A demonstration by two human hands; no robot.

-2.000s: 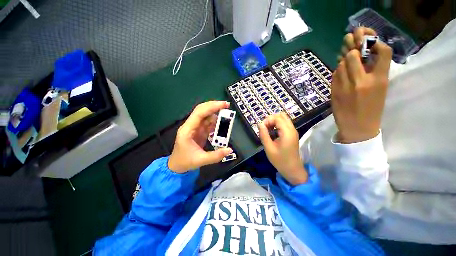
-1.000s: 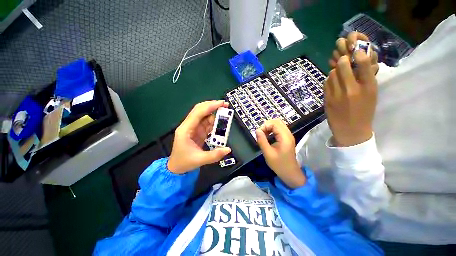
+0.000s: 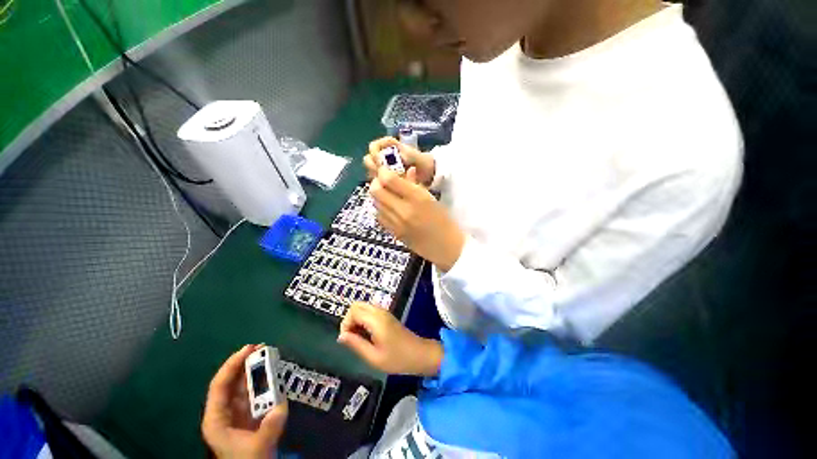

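Note:
My left hand (image 3: pixel 235 414) holds a white rectangular module housing (image 3: pixel 262 382) upright by its ends, its dark window showing. My right hand (image 3: pixel 381 339) is near the front edge of the full parts tray (image 3: pixel 300 298), fingers curled together; whether something tiny is pinched in them cannot be told. The black working tray (image 3: pixel 327 432) lies beside my left hand, with a row of white-framed parts (image 3: pixel 307 385) and one separate part (image 3: pixel 356 402) on it.
A person in a white top (image 3: pixel 600 161) stands at the right, holding a small module (image 3: pixel 392 160) in both hands. Behind the full tray are a blue parts bin (image 3: pixel 291 238), a white appliance (image 3: pixel 242 161) with a cable, a plastic bag (image 3: pixel 322 167) and a clear box (image 3: pixel 419 115).
The view has swung up and to the right, showing more of the other person. A row of parts on the working tray now shows. My left hand still holds the module housing.

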